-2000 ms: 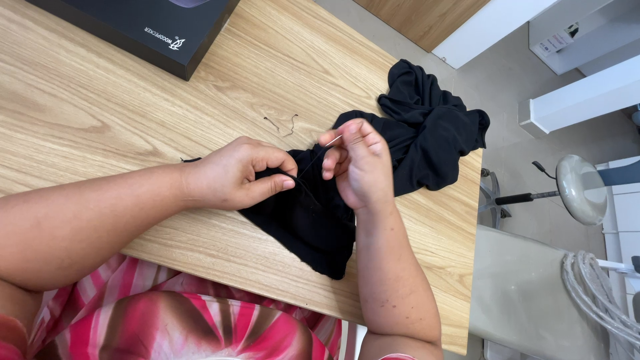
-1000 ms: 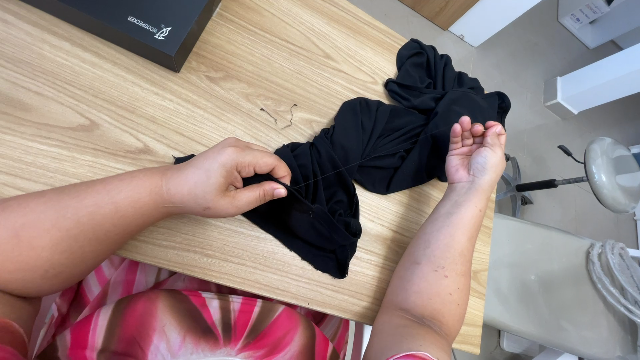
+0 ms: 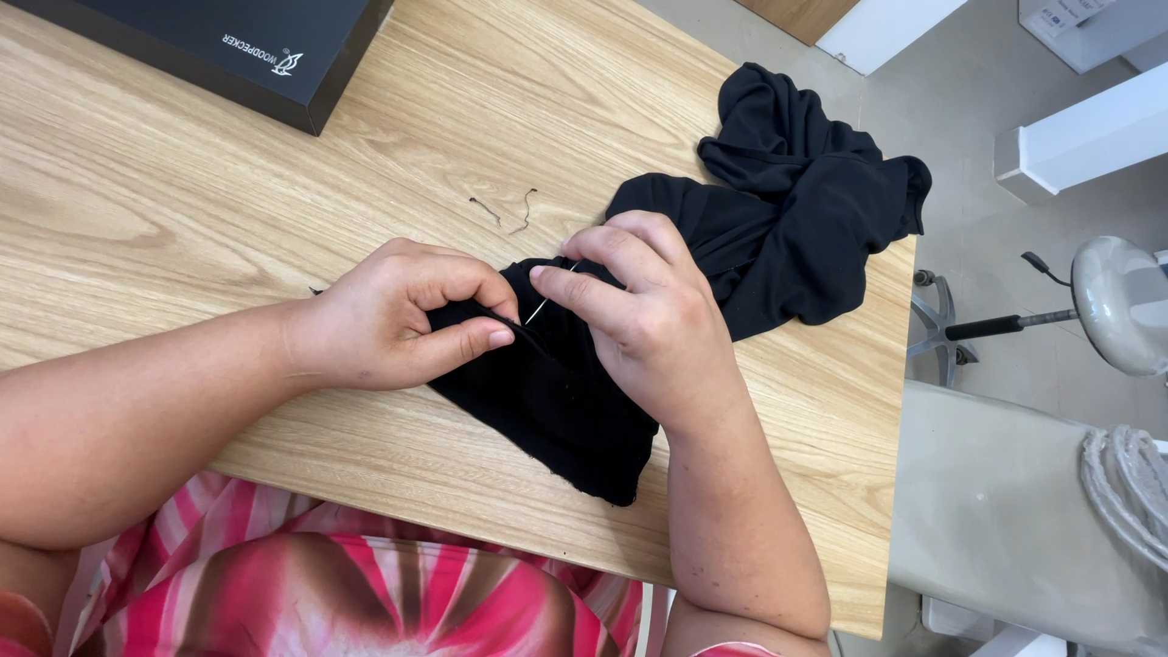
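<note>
A black fabric garment (image 3: 566,401) lies bunched across the wooden table, its far part heaped toward the right edge. My left hand (image 3: 411,315) pinches a folded edge of it between thumb and forefinger. Just to the right, my right hand (image 3: 639,301) holds a sewing needle (image 3: 546,302) between thumb and fingers, its lower end at the pinched fold. Whether the tip has entered the cloth cannot be told. Two short dark thread pieces (image 3: 525,212) lie on the table beyond my hands.
A black Woodpecker box (image 3: 201,55) sits at the table's upper left. The wooden table (image 3: 365,474) ends close to my body and at the right. Past its right edge are a wheeled stool (image 3: 1122,306), a grey padded surface (image 3: 985,493) and coiled tubing (image 3: 1127,484).
From out at the right one second ago, my right hand has come back to the cloth beside my left hand. My left hand still pinches the fabric.
</note>
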